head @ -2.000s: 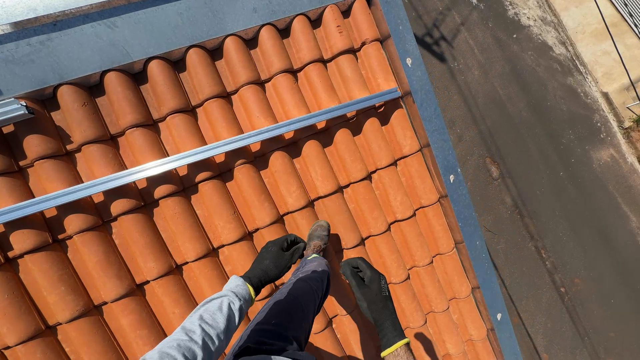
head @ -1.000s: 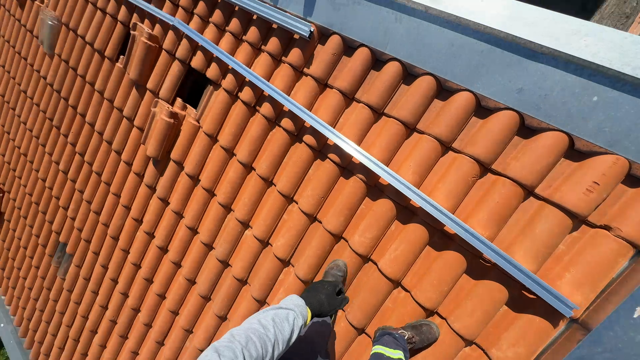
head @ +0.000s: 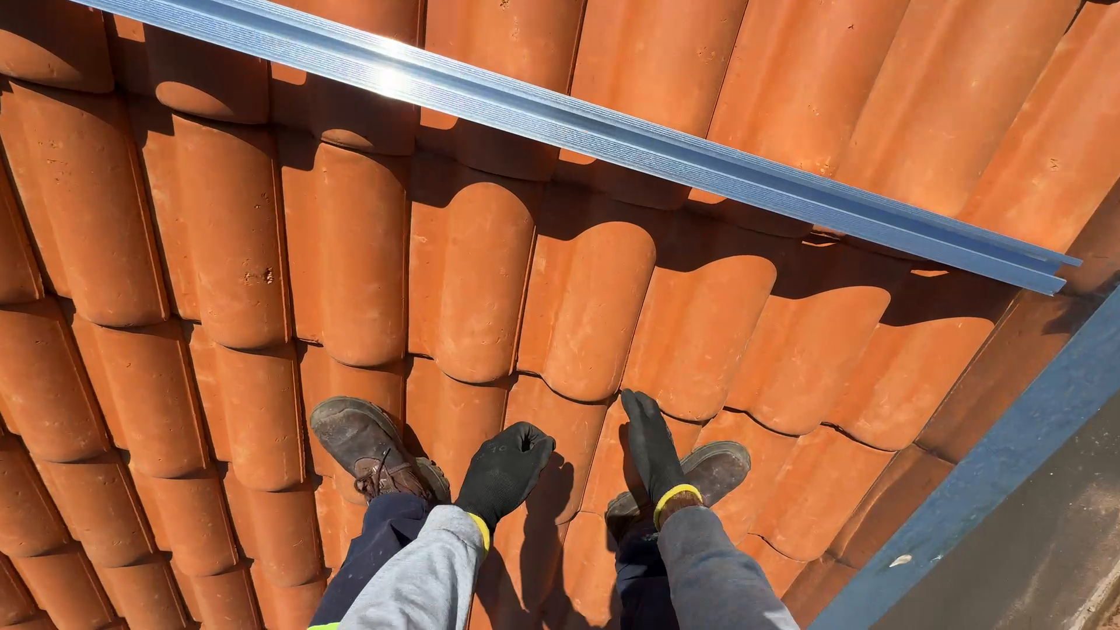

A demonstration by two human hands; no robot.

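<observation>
My left hand, in a black work glove with a yellow cuff, is held over the roof between my boots, its fingers curled; whether it holds anything small cannot be told. My right hand, gloved alike, is beside my right boot with its fingers extended and nothing seen in it. Orange clay roof tiles lie beneath both hands. Above them in the view, a long aluminum rail runs slantwise across the tiles.
My left boot stands on the tiles at the left. A grey metal edge flashing borders the roof at the right, with dark pavement beyond and below it. The rail's end lies near this flashing.
The view has swung and come closer to the rail's end. My right hand, out of view one second ago, is visible again. Both boots now stand apart on the tiles.
</observation>
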